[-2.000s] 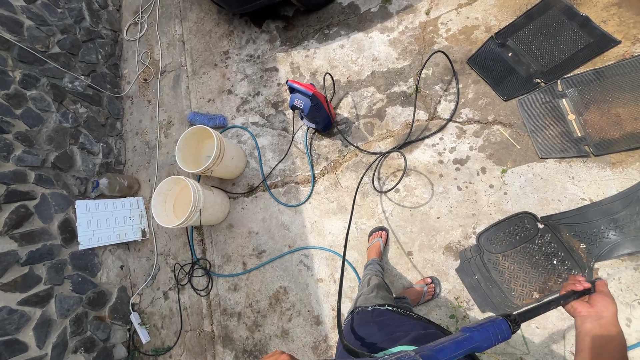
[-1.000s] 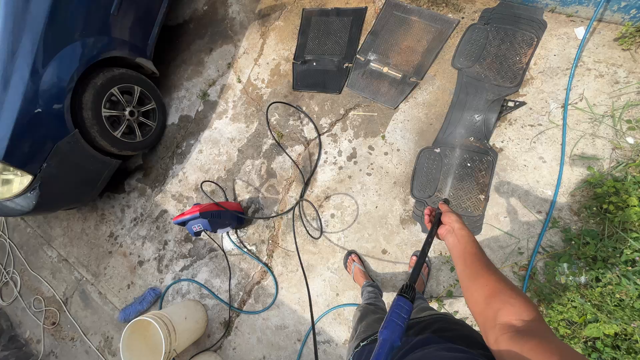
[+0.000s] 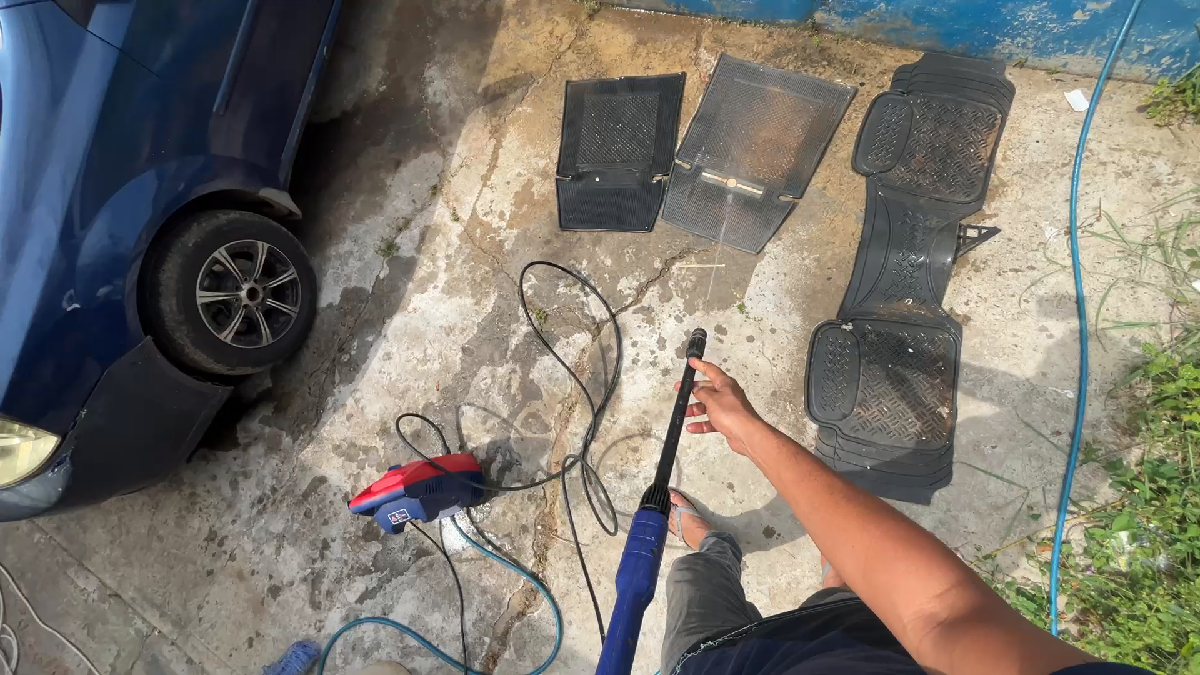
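A blue and black pressure washer spray gun [image 3: 640, 553] rises from the bottom edge. My right hand [image 3: 724, 405] is on its black lance just below the nozzle [image 3: 697, 343], fingers loosely around it. A thin jet of water runs from the nozzle to a grey rubber car mat [image 3: 771, 117], whose upper part bears brown dirt. Left of that mat lies a smaller black mat [image 3: 619, 131]. On the right lies a long two-section rubber mat [image 3: 905, 375], wet-looking and dirty in places. My left hand is out of view, as is the gun's trigger end.
A red and blue pressure washer [image 3: 417, 492] sits on the concrete, with a looped black hose [image 3: 616, 375] and a blue hose [image 3: 560, 614]. A blue car [image 3: 84, 187] stands at left. Another blue hose [image 3: 1080, 328] runs along the right, beside green weeds [image 3: 1148, 487] and below a blue wall [image 3: 937, 23].
The view has swung, bringing in the car and weeds. The lance, which pointed toward the long mat, now points toward the grey mat. A water jet now shows.
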